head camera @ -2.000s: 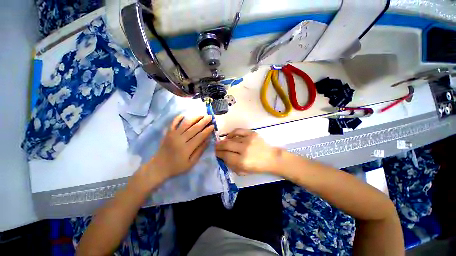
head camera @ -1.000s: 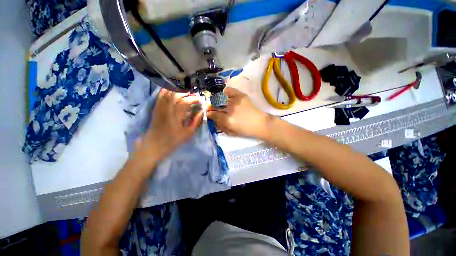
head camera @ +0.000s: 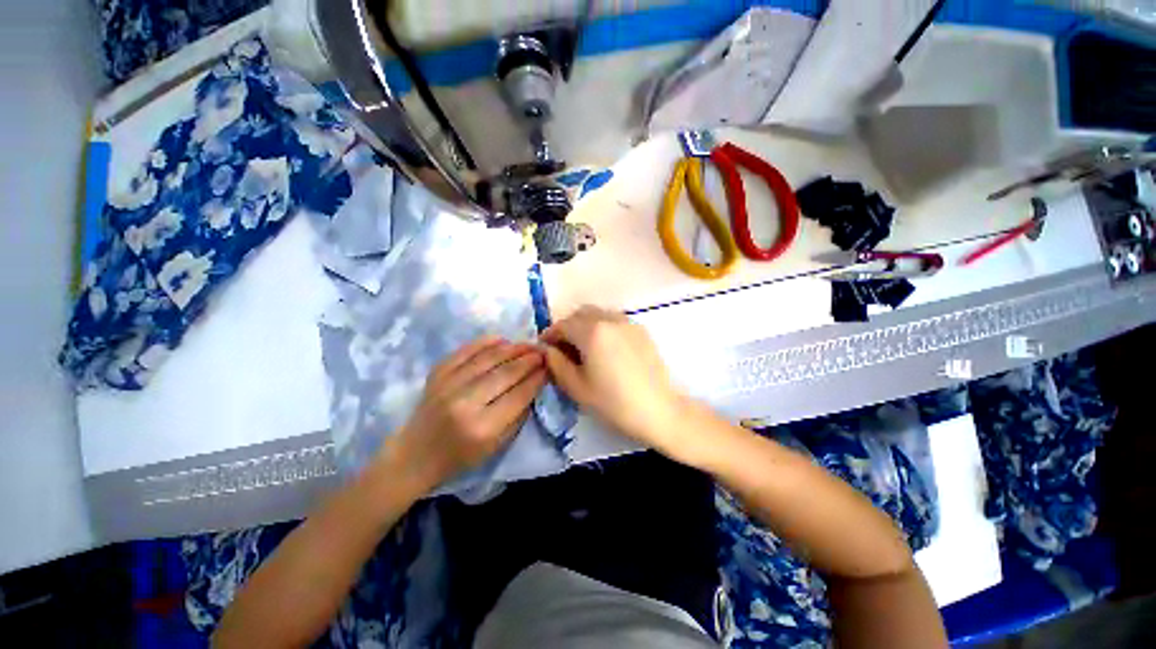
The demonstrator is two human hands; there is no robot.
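Observation:
A pale floral fabric piece (head camera: 425,304) lies wrong side up on the table, left of the needle area of the sewing machine (head camera: 539,222). A narrow dark-blue band (head camera: 540,298) runs along its right edge from the needle area toward me. My left hand (head camera: 472,412) rests on the pale piece with its fingertips at the band. My right hand (head camera: 615,374) pinches the band's edge from the right side, fingertips close to the left ones. Both hands are below the presser foot, which is partly hidden by the machine's knurled knob.
Scissors with yellow and red handles (head camera: 757,203) lie right of the needle. Black scraps (head camera: 847,216), a small red-handled tool (head camera: 900,263) and a thin red stick (head camera: 1001,241) lie further right. A blue floral piece (head camera: 190,228) lies at left. White paper (head camera: 961,507) is below the table edge.
Both hands have moved back from the needle toward me along the band since one second ago. The blue band by the needle is uncovered again.

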